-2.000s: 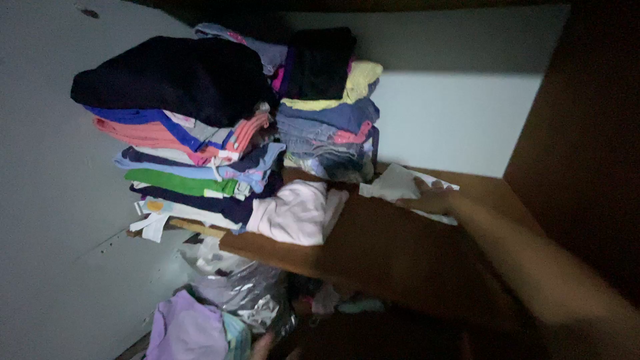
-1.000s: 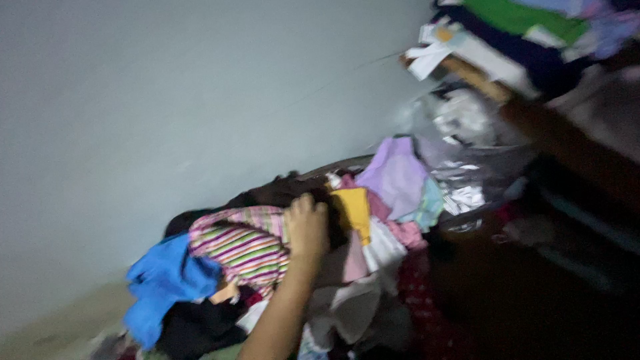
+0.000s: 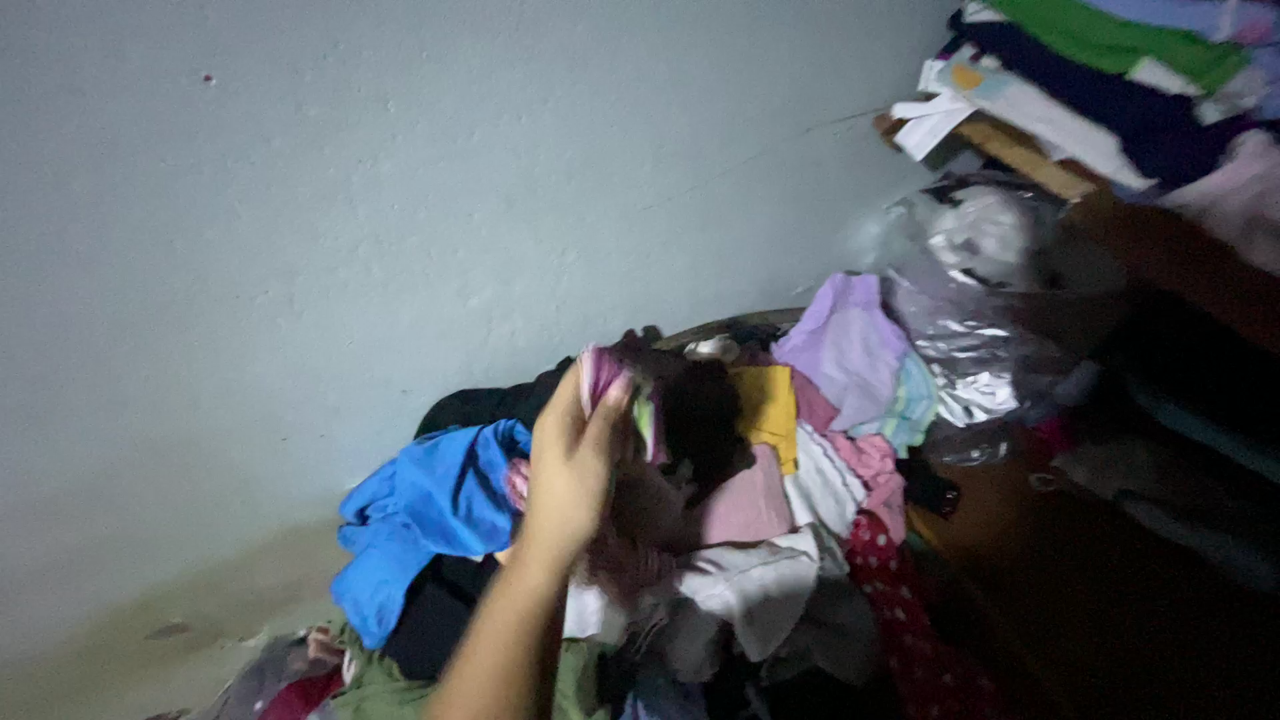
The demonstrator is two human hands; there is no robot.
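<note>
Above a heap of mixed clothes, my left hand (image 3: 575,450) grips a bunched striped garment (image 3: 603,378) with pink, white and green stripes, seen between thumb and fingers. Part of the garment is hidden by the hand. To the left of my wrist lies a blue cloth garment (image 3: 440,490). Right of the hand are a dark brown fuzzy item (image 3: 700,410), a yellow cloth (image 3: 768,400) and a pink cloth (image 3: 745,500). A lilac garment (image 3: 845,345) lies at the upper right of the heap. My right hand is out of view.
A pale wall (image 3: 400,200) rises behind the heap. A clear plastic bag (image 3: 975,340) stands right of the lilac garment, below a wooden shelf (image 3: 1030,160) with folded clothes (image 3: 1100,90). The lower right is very dark.
The view has swung from the shelf to the heap. The striped garment lay spread on the heap under my left hand; now it is bunched up in the hand.
</note>
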